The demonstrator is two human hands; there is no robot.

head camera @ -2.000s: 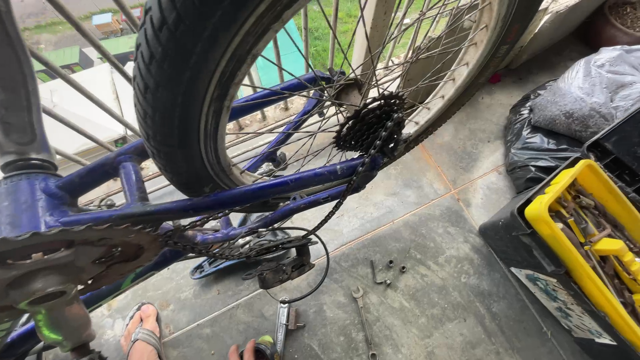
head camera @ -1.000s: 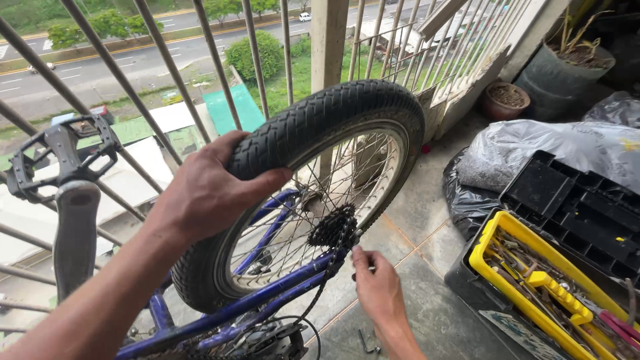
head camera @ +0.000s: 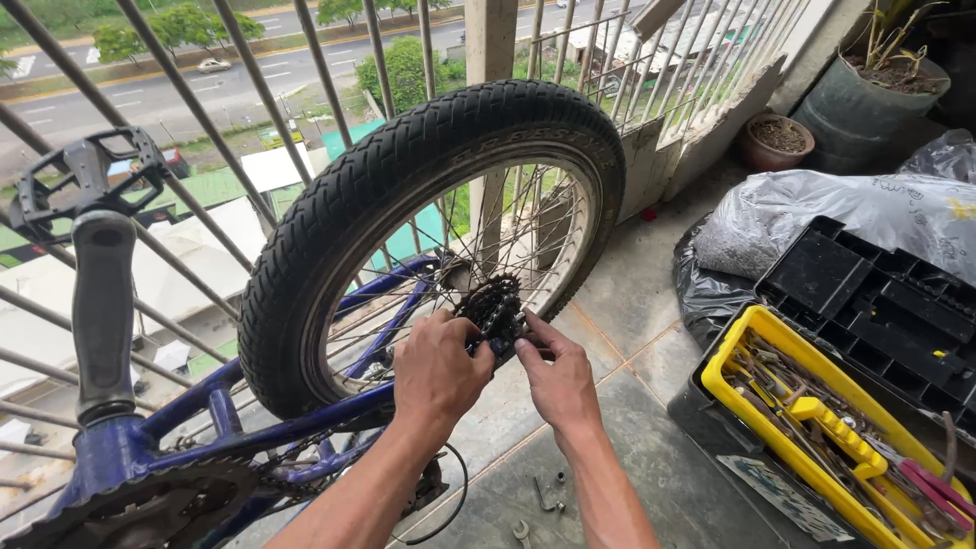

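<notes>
A blue bicycle frame lies with its rear wheel raised; the wheel has a black knobby tire. Around the hub is a dark sprocket cassette. My left hand is at the near side of the cassette, its fingers at the chain and frame end; whether it grips them is hidden. My right hand pinches at the axle end, right of the cassette, where a small metal part shows at the fingertips. The chainring is at lower left, below a crank arm and a black pedal.
Metal railing runs behind the wheel. On the right are an open black toolbox with a yellow tray of tools, plastic bags and plant pots. A hex key and a wrench lie on the tiled floor.
My left hand has left the top of the tire and come down to the cassette. My right hand stays near the axle end. The view has shifted upward since the earliest frame.
</notes>
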